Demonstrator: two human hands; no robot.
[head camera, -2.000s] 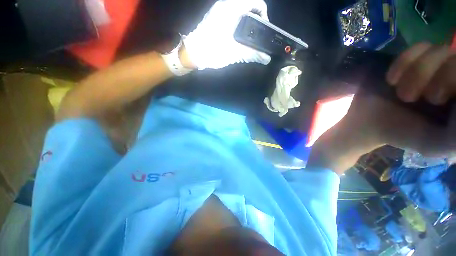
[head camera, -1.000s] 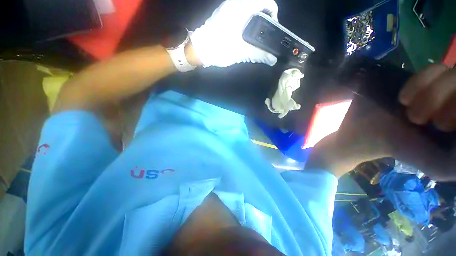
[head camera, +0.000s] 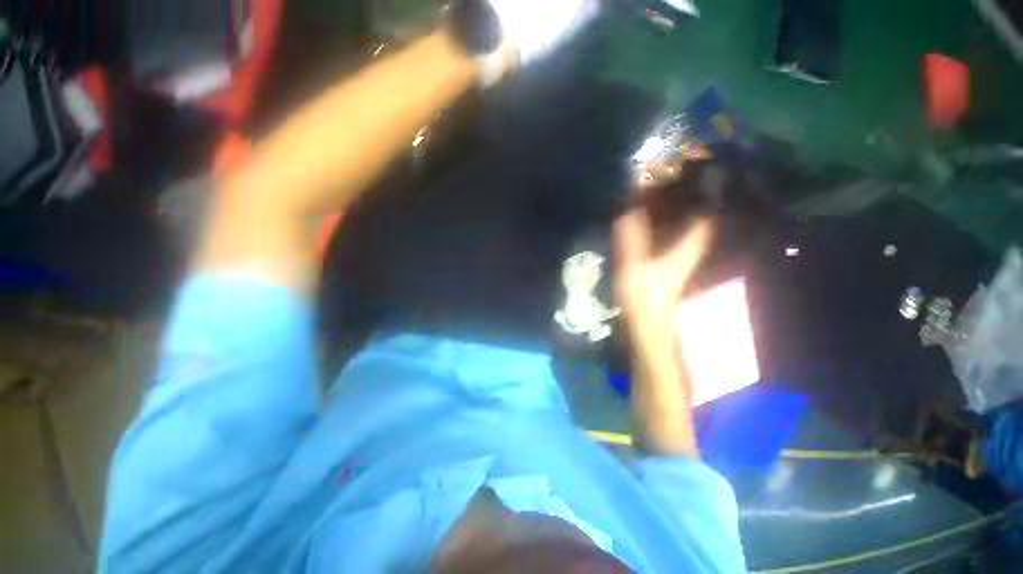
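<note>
My left hand (head camera: 544, 25), in a bright white glove, is blurred and cut off by the top edge. What it holds, if anything, does not show. My bare right hand (head camera: 660, 264) is blurred at centre right, its thumb and a finger spread beside a dark shape (head camera: 676, 193). I cannot tell whether it grips this. A shiny tray of small metal parts (head camera: 664, 146) lies just beyond that hand. A crumpled off-white glove or cloth (head camera: 583, 296) lies on the black work surface (head camera: 460, 241), left of my right hand.
A red-and-white pad (head camera: 721, 341) and a blue flap (head camera: 749, 426) are beside my right forearm. Loose metal bits (head camera: 936, 320) and a clear bag (head camera: 994, 331) lie far right. A green surface (head camera: 718, 45) holds a dark piece (head camera: 808, 39). Red sheets (head camera: 233, 107) are at left.
The view has shifted and blurred. My left hand is now at the top edge and the electronic unit no longer shows. My right hand has moved left, with its fingers more spread.
</note>
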